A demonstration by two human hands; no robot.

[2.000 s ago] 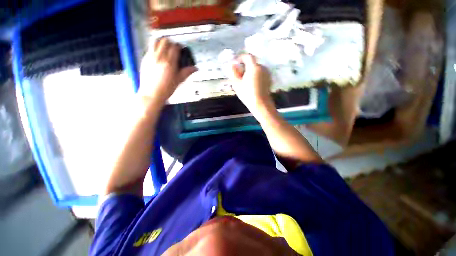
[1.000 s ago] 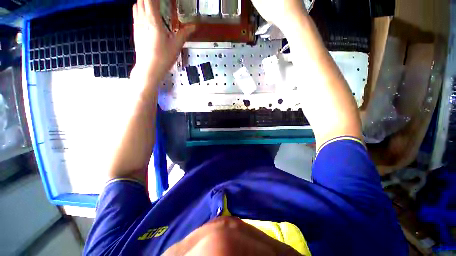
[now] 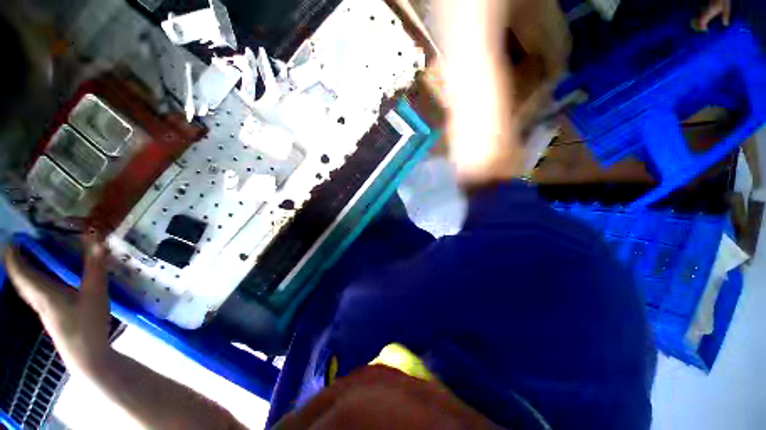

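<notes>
The red-brown fixture with three pale, empty-looking rounded pockets lies tilted at the left of the view. My left hand is at its near corner, fingers spread, with nothing seen in it; whether it touches the fixture is unclear. My right forearm is a bright blur running up to the top edge, and the hand itself is cut off. Two small black blocks lie side by side on the white perforated plate. Loose white pieces lie in a scattered pile beyond them.
The teal-edged keyboard tray sits under the plate's chipped front edge. A blue tray rim runs below the left hand. A blue crate and a blue plastic frame are at right. Another person's fingers show at the top right.
The view has swung right and tilted. My right arm has moved away from the fixture toward the right side. The left hand has stayed by the fixture, now at its near corner.
</notes>
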